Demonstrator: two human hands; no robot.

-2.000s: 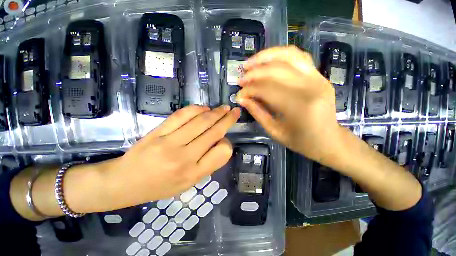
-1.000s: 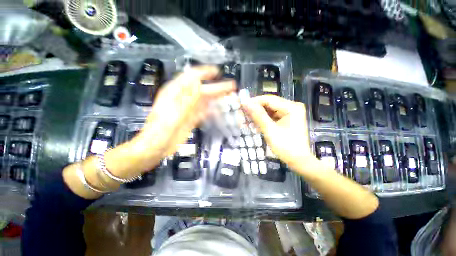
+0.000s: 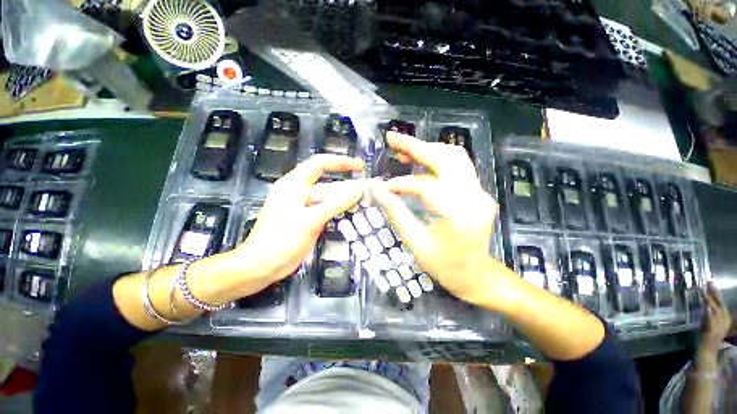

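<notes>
A pad sheet (image 3: 388,255) with rows of pale oval pads hangs at a slant below my fingertips, over the centre of the clear blister tray (image 3: 333,311). My left hand (image 3: 299,202) and my right hand (image 3: 440,210) meet at the sheet's top edge, thumbs and index fingers pinched close together. Whether a loose pad is between the fingers is too small to tell. Black phone housings (image 3: 216,145) lie back face up in the tray pockets, with pale labels in the middle. My hands and the sheet hide several housings.
A second tray of housings (image 3: 583,272) lies to the right, another (image 3: 48,202) at the far left. A fan (image 3: 184,32) and a small white container with red centre (image 3: 229,73) stand beyond. Dark glossy parts (image 3: 469,57) lie at the far side. Another person's hand (image 3: 714,318) shows at right.
The sheet has come to hang steady below both hands, where it was blurred in motion a second ago. My fingertips have come together at its top edge. A person's hand has appeared at right.
</notes>
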